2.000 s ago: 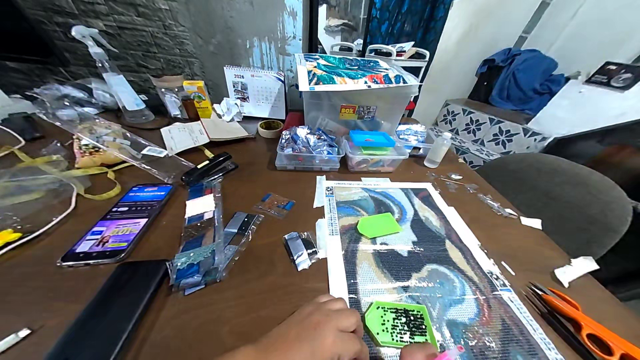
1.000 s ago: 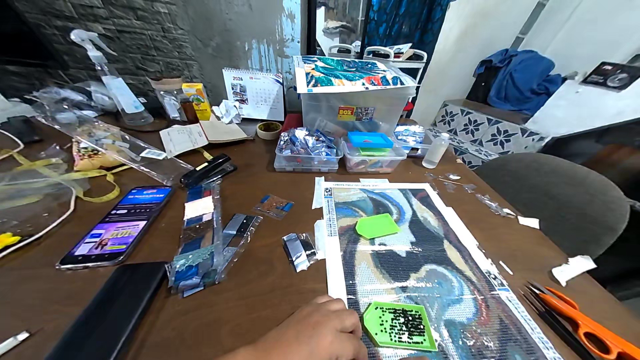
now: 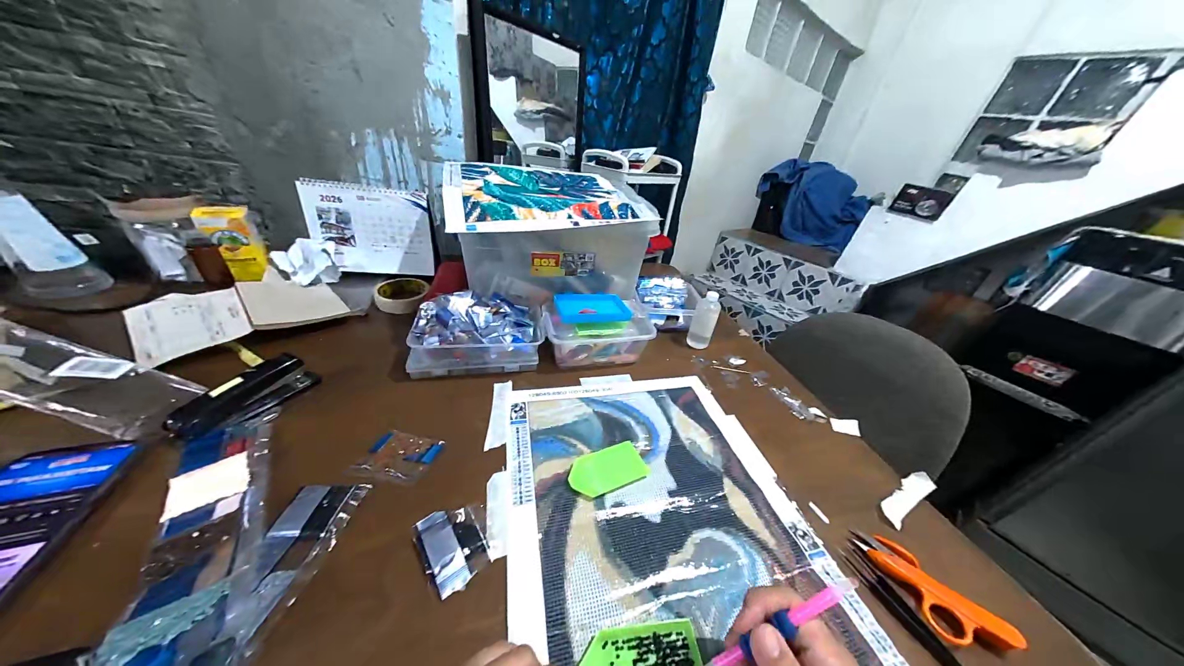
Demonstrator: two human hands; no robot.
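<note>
A diamond painting canvas (image 3: 666,518) lies on the brown table, its left edge fixed with white tape. My right hand (image 3: 786,638) holds a pink applicator pen (image 3: 817,607) with a dark blue grip over the canvas's lower right. Only the fingers of my left hand (image 3: 507,655) show at the bottom edge, beside the canvas's lower left; whether they hold anything cannot be seen. Between the hands, a green tray (image 3: 606,647) of black drills rests on the canvas, cut by the frame edge. A second green tray (image 3: 609,469) sits higher up on it.
Orange-handled scissors (image 3: 943,592) and dark tweezers (image 3: 893,597) lie at the right. Left of the canvas are drill packets (image 3: 450,550), a black stapler (image 3: 240,393) and a phone (image 3: 55,499). Plastic boxes (image 3: 474,356), a small bottle (image 3: 704,321) and a tape roll (image 3: 400,294) stand behind.
My right hand, out of view one second ago, is now in view with the pink pen. Less of my left hand shows at the bottom. The view has tilted up and shifted right.
</note>
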